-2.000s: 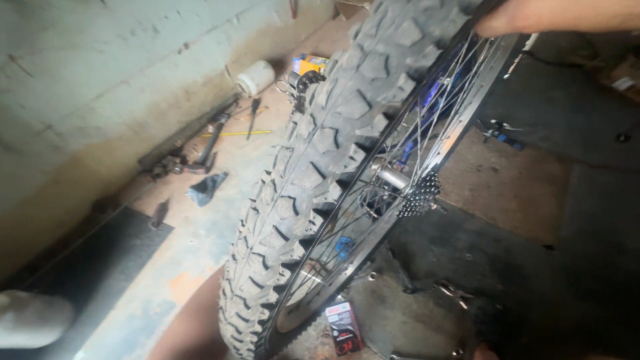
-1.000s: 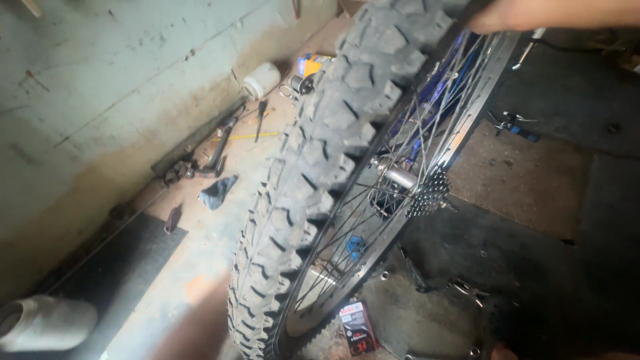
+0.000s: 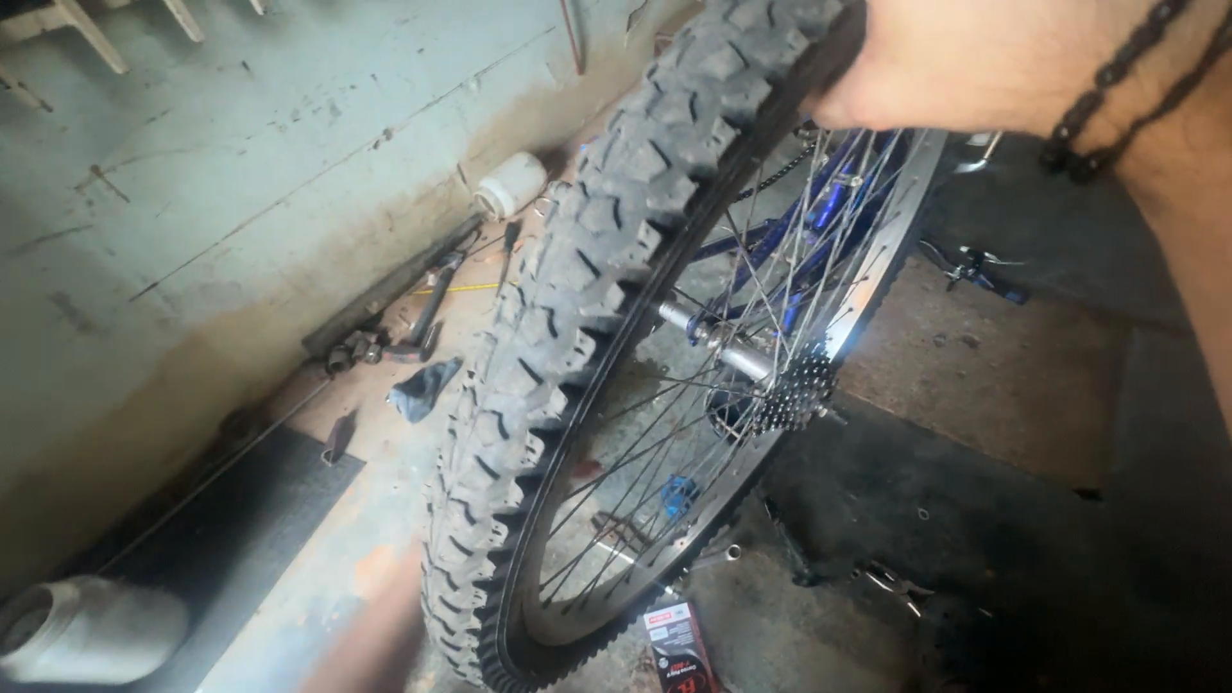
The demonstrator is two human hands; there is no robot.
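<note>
A bicycle wheel with a knobby black tyre (image 3: 577,318) stands tilted in front of me, its spokes and silver rim facing right. My right hand (image 3: 895,67) grips the top of the tyre, a dark bracelet on its wrist; its fingertips are hidden behind the rubber. At the lower left a blurred forearm (image 3: 371,626) reaches to the tyre's lower side, and the left hand itself is hidden behind the wheel. The cassette of sprockets (image 3: 794,393) sits on the hub (image 3: 746,364). Behind the spokes shows a blue bicycle frame (image 3: 818,212).
Along the wall lie a hammer (image 3: 433,308), a dark cloth (image 3: 422,390) and a white plastic jar (image 3: 510,185). Another white container (image 3: 91,630) lies at lower left. A brake lever (image 3: 977,271), a printed box (image 3: 679,647) and metal parts (image 3: 895,587) are on the floor.
More of my right hand and wrist has come into view at the top of the tyre. The hub and cassette show at a slightly different angle. The view has shifted a little.
</note>
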